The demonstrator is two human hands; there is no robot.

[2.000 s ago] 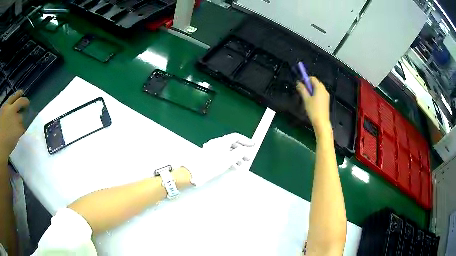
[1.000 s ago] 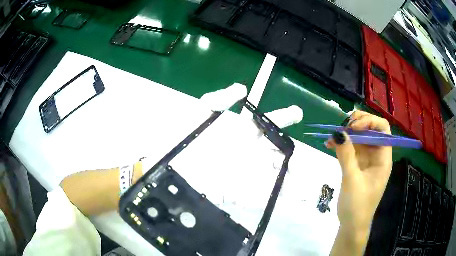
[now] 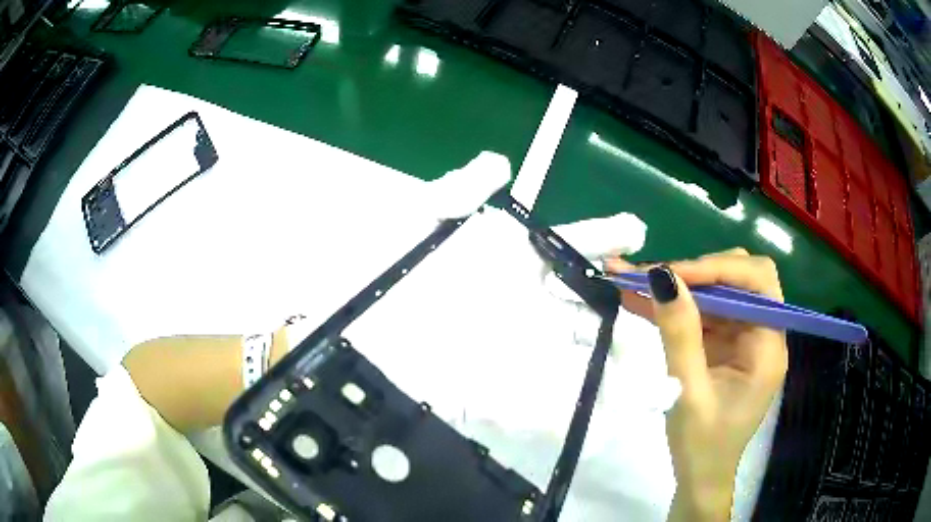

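A black phone middle frame (image 3: 403,428) is held tilted close in front of me, its solid panel with round holes and gold dots at the lower left. My left hand (image 3: 475,189), in a white glove, grips its far end; gloved fingers show on both sides of that end. My bare right hand (image 3: 720,347) holds blue-purple tweezers (image 3: 755,309). The tweezer tips are at the far right corner of the frame, where a tiny bright spot shows. Whether they hold a part cannot be told.
Another black frame (image 3: 148,184) lies on the white sheet (image 3: 296,184). More frames (image 3: 255,43) lie on the green surface. A white strip (image 3: 544,148) lies beyond the held frame. Black trays (image 3: 613,71), a red tray (image 3: 842,184) and dark trays at both sides surround the sheet.
The right hand came back from the trays, and the tweezers have since moved left to the frame's corner. The left hand has taken hold of a frame. The view has shifted.
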